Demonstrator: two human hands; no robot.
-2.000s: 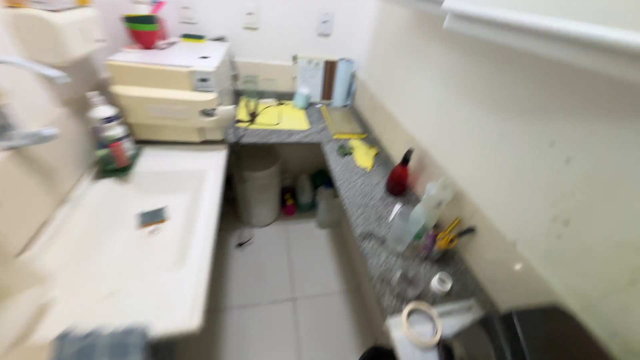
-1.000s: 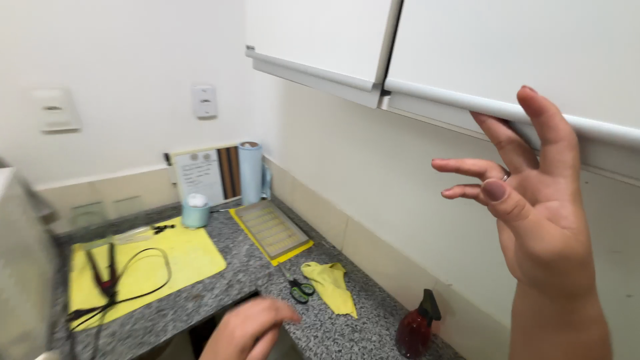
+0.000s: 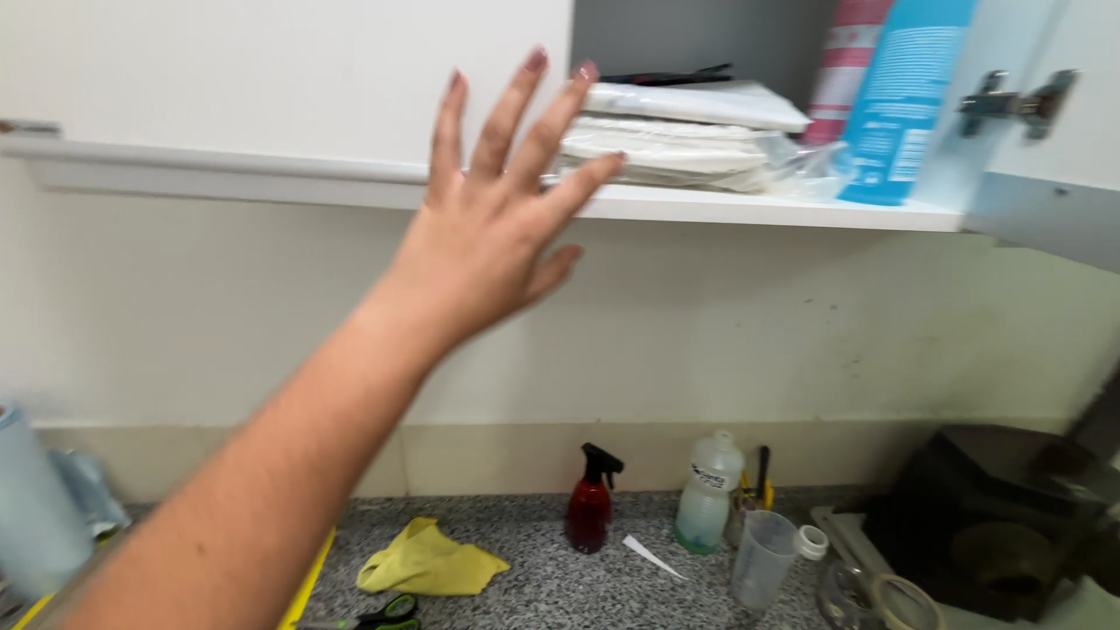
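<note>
My left hand (image 3: 503, 192) is raised with its fingers spread and nothing in it, in front of the edge of a closed white cabinet door (image 3: 289, 79). Just past its fingertips, a stack of white items in clear plastic (image 3: 674, 149) lies on the cabinet shelf (image 3: 770, 209). A dark object (image 3: 665, 77) rests on the stack. To the right of it stand a blue printed package (image 3: 910, 105) and a pink and white one (image 3: 844, 70). My right hand is out of view.
An open cabinet door (image 3: 1067, 114) juts out at the right. On the granite counter are a yellow cloth (image 3: 429, 562), scissors (image 3: 389, 612), a red spray bottle (image 3: 589, 507), a plastic bottle (image 3: 707, 499), a measuring cup (image 3: 763, 560) and a black appliance (image 3: 989, 516).
The right part of the wall cabinet now stands open, showing its contents. My left hand has risen to the cabinet; the right hand has left the view. The view has turned right.
</note>
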